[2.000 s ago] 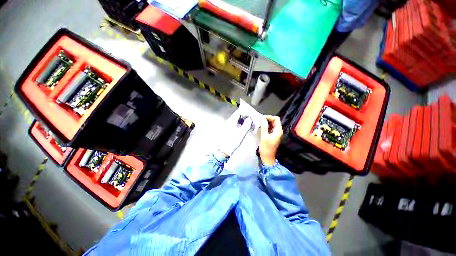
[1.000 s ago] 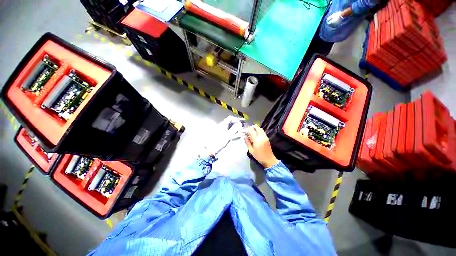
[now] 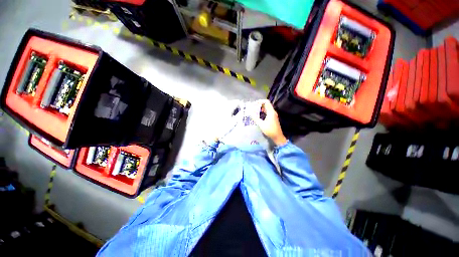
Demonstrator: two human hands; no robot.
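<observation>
A white paper label with small dark print is in front of my chest, partly washed out by glare. My right hand, bare, is shut on its right side. My left hand is white-gloved and overexposed; it is at the label's left side, and its fingers are hard to make out. To the right, a black tote holds a red foam tray with two circuit boards. To the left, another black tote on a stack also holds a red tray with two circuit boards.
Lower red trays with boards stand at left. Red foam inserts and black totes are at right. A green bench, a white roll and yellow-black floor tape are ahead.
The view has tilted lower, so the bench and the coworker's sleeve have moved up or out. My hands have spread slightly around the label, whose print shows again.
</observation>
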